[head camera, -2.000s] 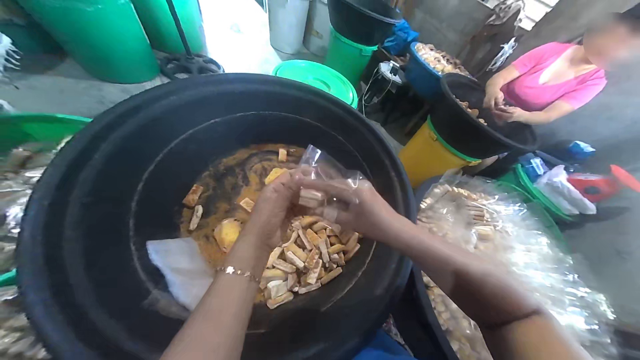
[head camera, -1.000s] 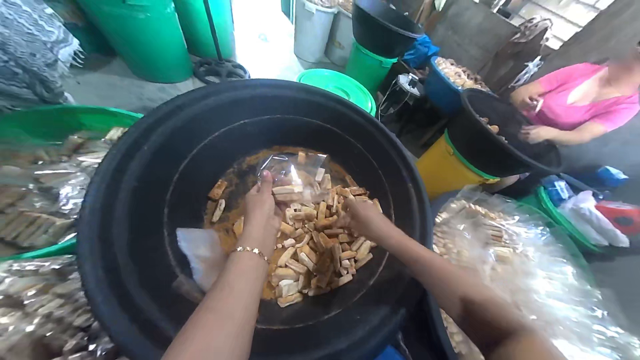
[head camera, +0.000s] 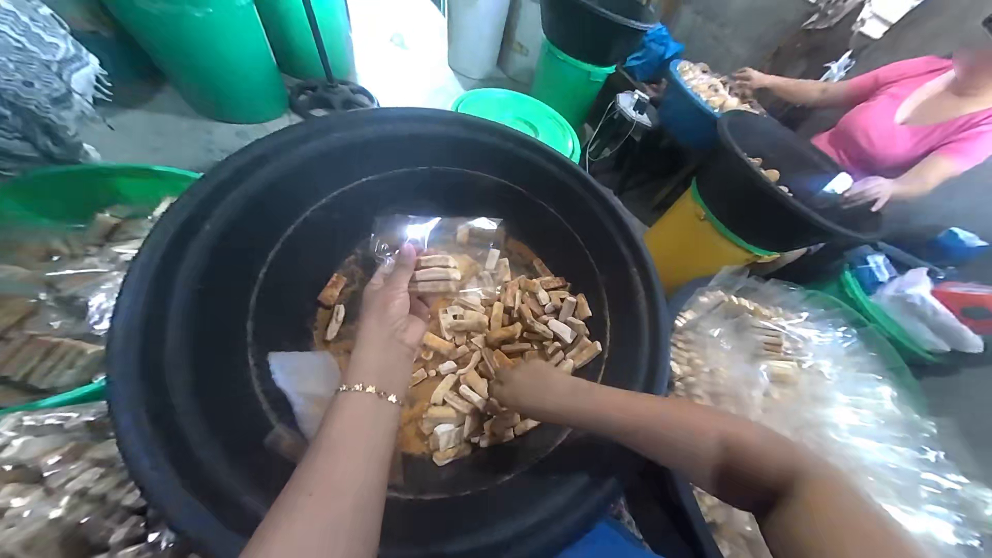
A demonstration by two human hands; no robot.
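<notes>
My left hand (head camera: 391,310) holds a clear plastic bag (head camera: 442,232) with several stick-shaped snack pieces (head camera: 435,273) in it, above the inside of a large black tub (head camera: 205,310). To the right, my right hand (head camera: 531,387) reaches into a pile of loose brown and cream snack pieces (head camera: 465,387) on the tub's bottom; its fingertips are hidden among them. Orange-brown powder lies around the pile. A whitish plastic sheet (head camera: 306,384) rests left of my left wrist, and two loose pieces lie further up on that side.
Filled clear bags (head camera: 806,387) are heaped in a tub at the right. A green basin (head camera: 93,182) with packed snacks stands left. Behind are a green lid (head camera: 519,116), a yellow bucket (head camera: 690,232) and green bins (head camera: 209,62). A person in pink (head camera: 899,124) works at a black basin (head camera: 775,178).
Two seconds ago both hands were together at the bag. My right hand has since gone down into the pile, while my left keeps the bag. The co-worker's hands have moved apart.
</notes>
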